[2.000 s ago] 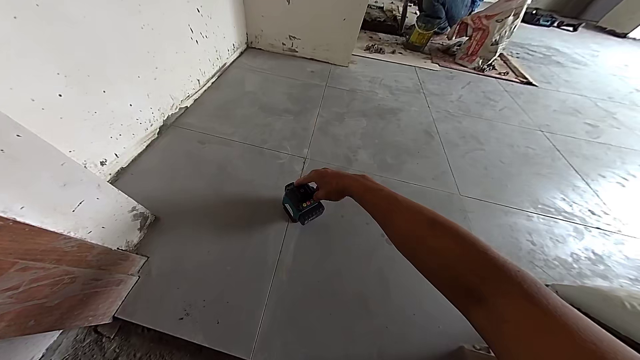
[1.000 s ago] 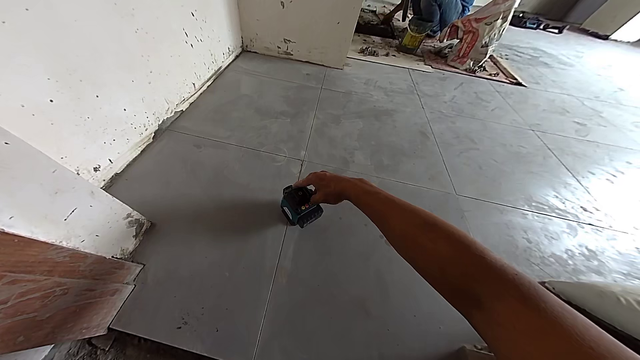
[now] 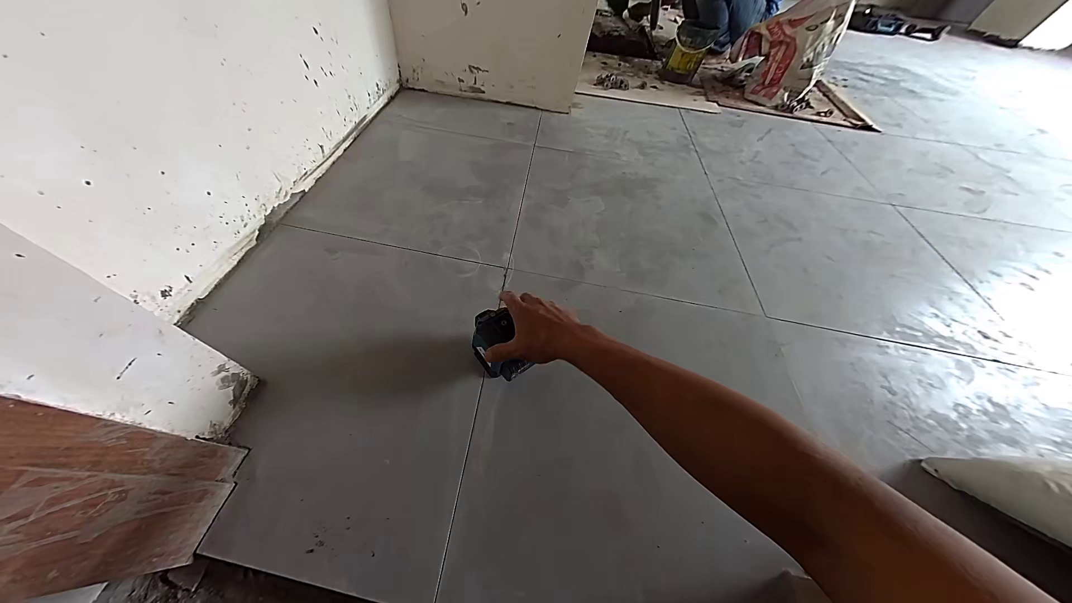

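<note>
A small black and teal device, perhaps a laser level or a tile vibrator [image 3: 484, 343], stands on the grey floor tiles [image 3: 368, 318] at the joint between two large tiles. My right hand [image 3: 543, 331] reaches in from the lower right and spans the device from its right side. The thumb lies across the near side, and the fingers are at the far side, partly hidden behind the hand. A soft shadow falls to the left of the device. My left hand is out of view.
A paint-spotted white wall [image 3: 193, 109] runs along the left, above wood-patterned boards [image 3: 109, 494]. At the back, a bucket [image 3: 687, 52] and a printed sack [image 3: 791, 54] stand near a person's legs [image 3: 729, 21]. A pale sack [image 3: 1005, 494] lies at the right.
My right hand has shifted on the device; its thumb now shows across the near side and its fingers are spread wider. The device stays by the same tile joint.
</note>
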